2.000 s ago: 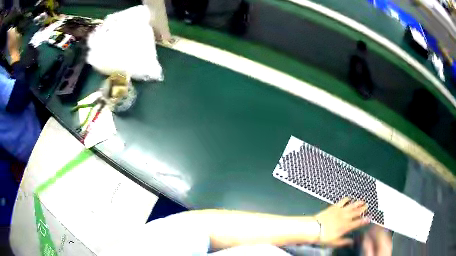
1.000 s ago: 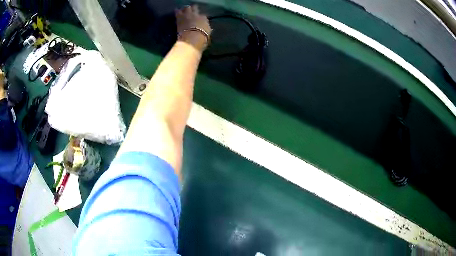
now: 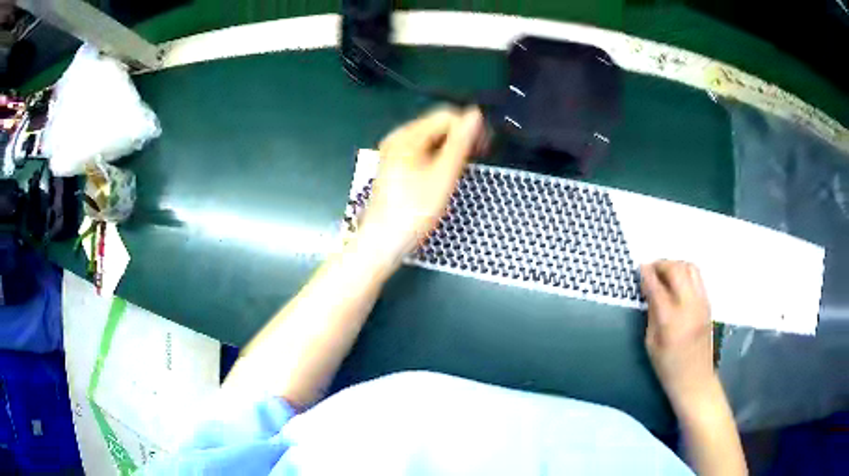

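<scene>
A long white sheet (image 3: 735,265) with rows of small black dots lies on the green bench; its right part is bare white. A black squarish unit (image 3: 563,98) lies behind it, blurred, with a thin cord running left to a dark cord bundle (image 3: 366,39). My left hand (image 3: 419,177) is raised over the sheet's left part, fingers curled, near the unit's left side; blur hides whether it holds anything. My right hand (image 3: 678,311) has its fingertips at the sheet's front edge, by the last dots; whether a dot is between them cannot be told.
A cream-white rail (image 3: 447,30) runs behind the bench. A crumpled whitish plastic bag (image 3: 98,112) and a small tied bag (image 3: 110,191) lie at the left. Clear plastic (image 3: 782,186) covers the right end. Blue clothing (image 3: 33,293) shows at the lower left edge.
My left hand has come back from the belt to above the sheet. A black unit and its cord now lie on the bench. The view has swung down and right, and my right hand is in view.
</scene>
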